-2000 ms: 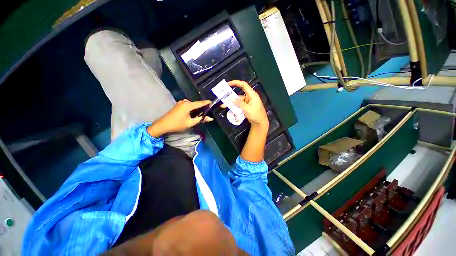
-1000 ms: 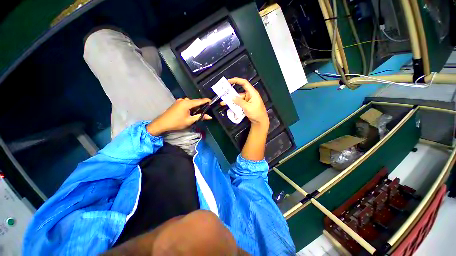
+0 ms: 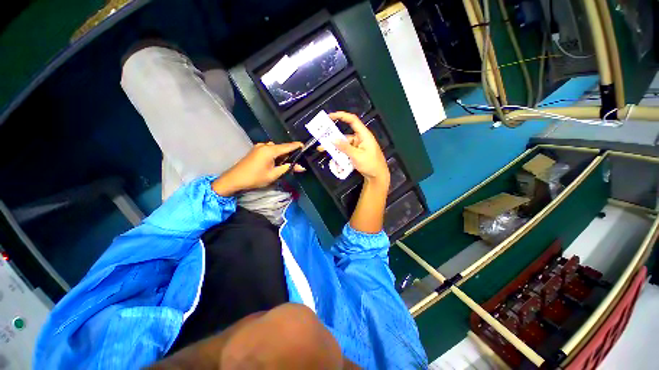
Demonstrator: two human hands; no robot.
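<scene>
My left hand [image 3: 259,168] holds the black finger loops of the scissors [image 3: 293,156]. The thin blades point up and right to the white label strip [image 3: 326,131]; whether they are open cannot be told. My right hand [image 3: 366,150] holds the strip, which has small dark marks, between thumb and fingers. The lower end of the strip looks bent round. Both hands are over the long black tray [image 3: 289,118], partly hiding it. A glossy dark unit [image 3: 311,72] with a white piece [image 3: 282,70] on it lies in the tray's top pocket. Other pockets hold flat dark units.
The tray rests on a dark green surface [image 3: 406,144]. A cream-pipe rack at the right holds open cardboard boxes [image 3: 496,209], plastic bags [image 3: 500,230] and reddish-brown fixtures [image 3: 538,303]. A white panel [image 3: 412,69] stands beyond the tray. My grey-clad leg [image 3: 177,108] is left of the tray.
The scissors' blades cross the strip less than before, and more of its printed face shows. Both hands stay in nearly the same place.
</scene>
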